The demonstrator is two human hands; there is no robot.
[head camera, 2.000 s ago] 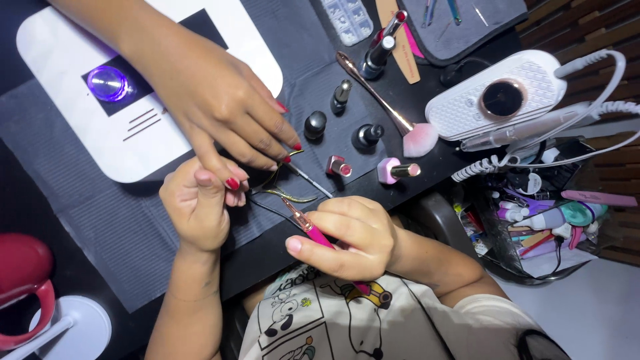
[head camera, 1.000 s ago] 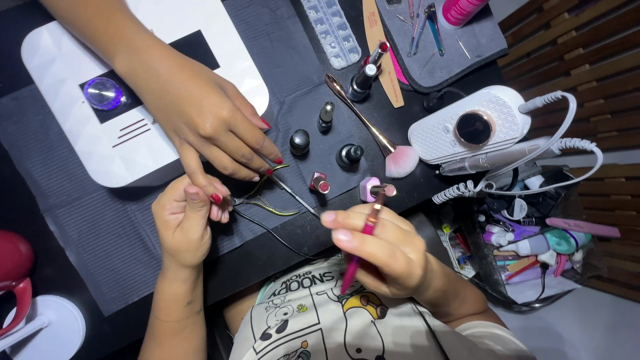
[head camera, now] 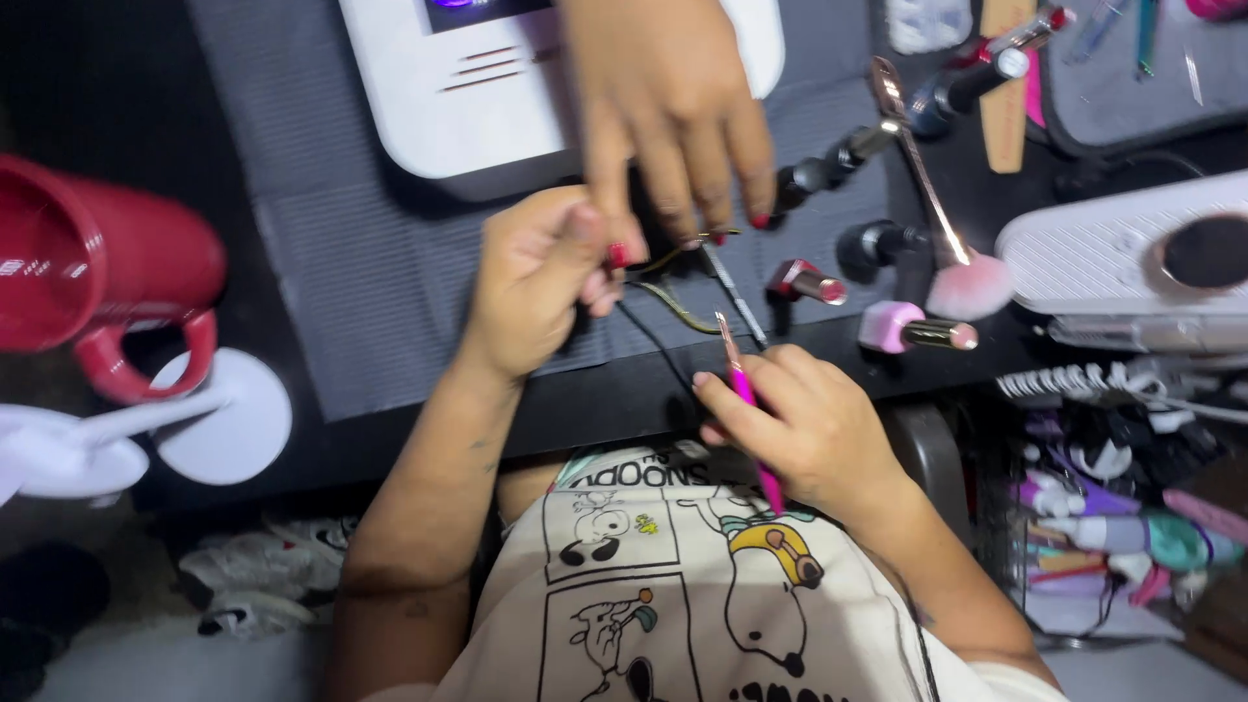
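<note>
My left hand [head camera: 546, 278] lies against one red-nailed finger of the other person's hand [head camera: 682, 117], its thumb and fingers closed on the fingertip. Between the fingers of my right hand [head camera: 804, 419] is a pink-handled nail brush [head camera: 743, 390], its thin tip pointing up toward the gold-handled nippers [head camera: 673, 304]. A slim metal tool [head camera: 733, 292] lies on the dark towel beside the nippers. To the right are a red polish bottle [head camera: 807, 282] and a pink polish bottle [head camera: 912, 328].
A white nail lamp [head camera: 468, 107] stands at the top, with a red mug [head camera: 117, 263] at left. Dark bottles [head camera: 877, 249], a fluffy pink brush [head camera: 970, 285], a nail file [head camera: 1004, 97] and a white nail drill unit [head camera: 1121, 244] are at right. A tool basket [head camera: 1102, 619] is lower right.
The brush in my right hand has gone from near the pink polish bottle to beside the nippers. My left hand stays at the other person's finger. The view has shifted left, bringing more of the mug in.
</note>
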